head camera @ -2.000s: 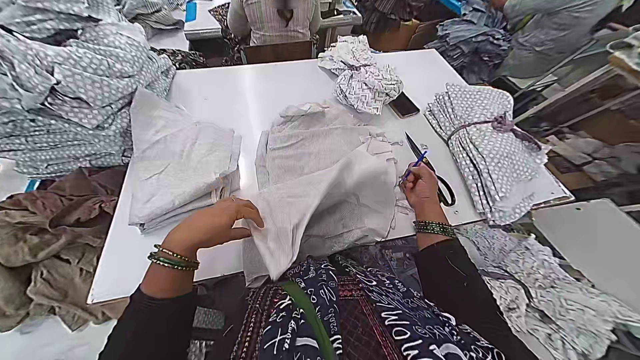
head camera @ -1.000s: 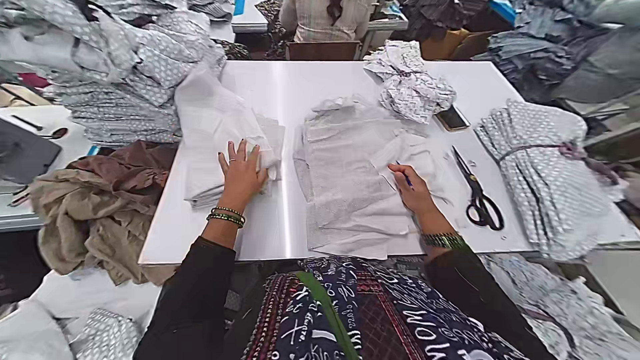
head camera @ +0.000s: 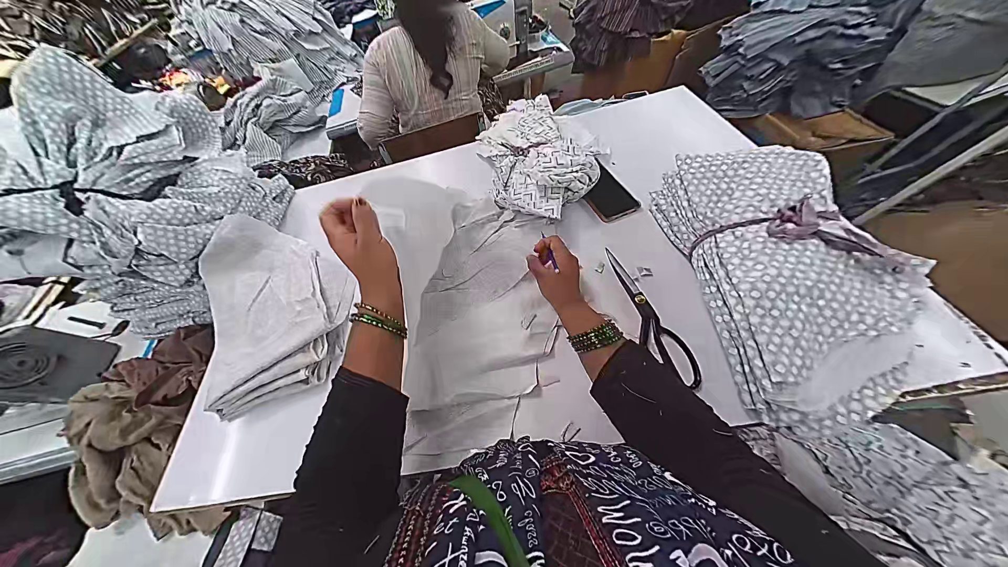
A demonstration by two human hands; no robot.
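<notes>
My left hand [head camera: 358,236] is raised over the left part of the white table, fingers curled on the edge of a thin pale cloth piece [head camera: 417,224], which looks blurred. That cloth stretches right onto a layered stack of pale grey cloth pieces [head camera: 480,315]. A blue-purple pen [head camera: 550,256] is in my right hand [head camera: 555,272], which rests at the stack's right edge. Black-handled scissors [head camera: 644,309] lie open-bladed to the right of that hand. Folded pale cloth [head camera: 272,315] lies left of my left forearm.
A tied bundle of dotted cloth [head camera: 787,276] covers the right side of the table [head camera: 213,465]. A crumpled patterned bundle [head camera: 539,157] and a phone [head camera: 610,193] lie at the back. Dotted cloth [head camera: 142,189] is heaped at left. A person [head camera: 425,71] sits beyond the table.
My left hand has moved up off the folded cloth on the left and now holds a cloth piece. My right hand still holds the pen. The view has shifted.
</notes>
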